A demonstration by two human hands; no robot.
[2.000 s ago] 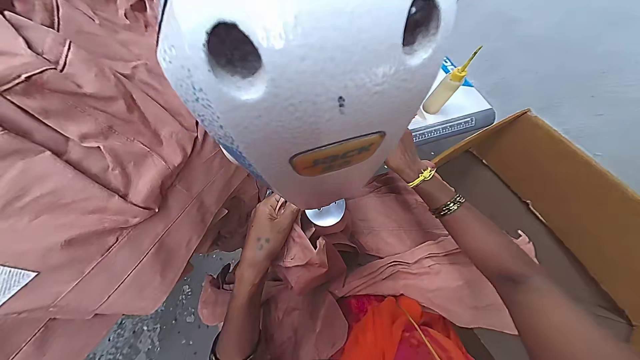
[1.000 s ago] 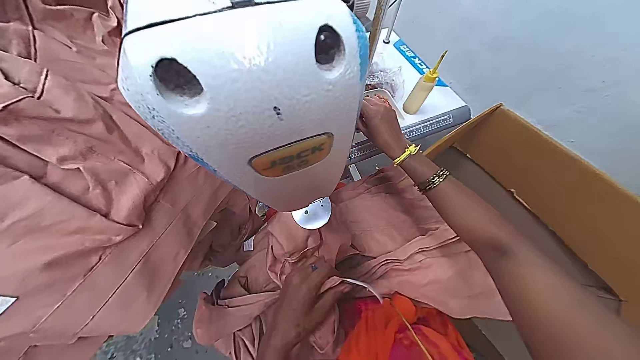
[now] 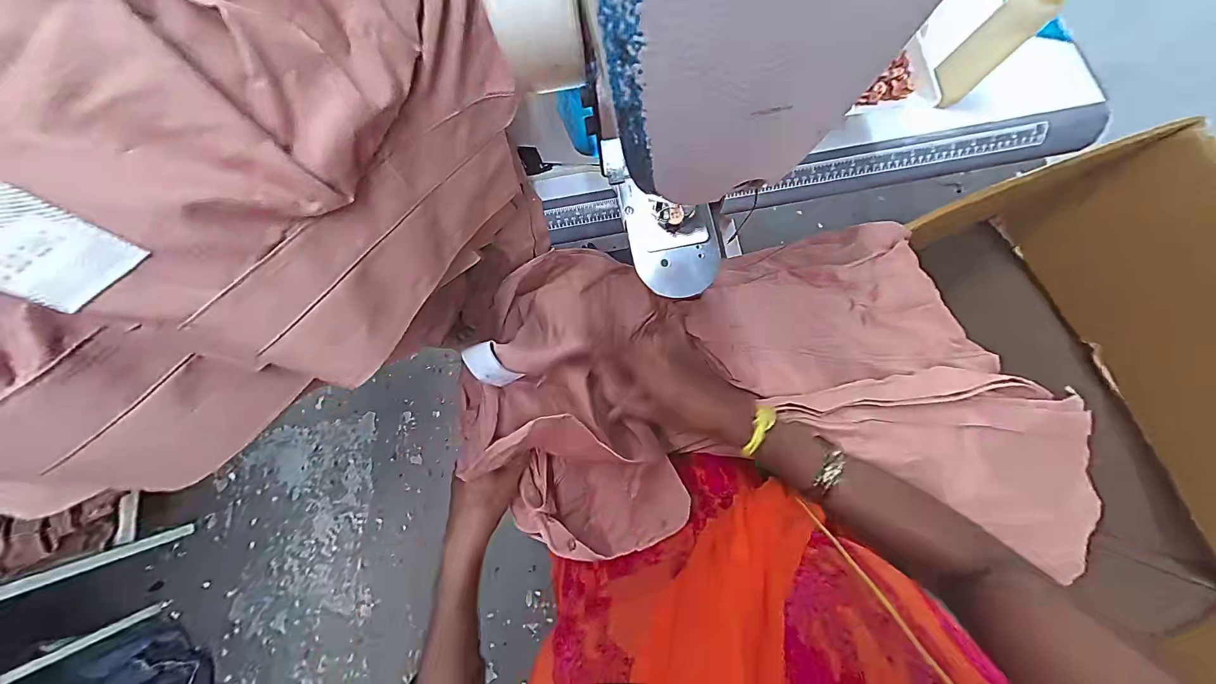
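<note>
A dusty-pink garment (image 3: pixel 883 332) lies bunched across my lap, just below the round metal work plate (image 3: pixel 676 261) of a white sewing machine head (image 3: pixel 750 85). My right hand (image 3: pixel 674 389), blurred, rests on the bunched cloth; whether its fingers grip it cannot be made out. Folds of the same garment cover the fingers of my left hand (image 3: pixel 489 489), which is at the cloth's lower left edge. A small white label (image 3: pixel 490 364) shows on the garment's left side. Small reddish-brown buttons (image 3: pixel 890 84) lie in a tray on the machine bed.
A large heap of pink garments (image 3: pixel 361 209) hangs at the left, with a white paper tag (image 3: pixel 62 249) bearing writing. An open cardboard box (image 3: pixel 1111 285) stands at the right. A ruler strip (image 3: pixel 893 161) runs along the machine's edge, near a cream-coloured bottle (image 3: pixel 997 47).
My right hand has come back from beside the button tray to the garment below the work plate. The left hand is now partly under the cloth. The view has shifted a lot.
</note>
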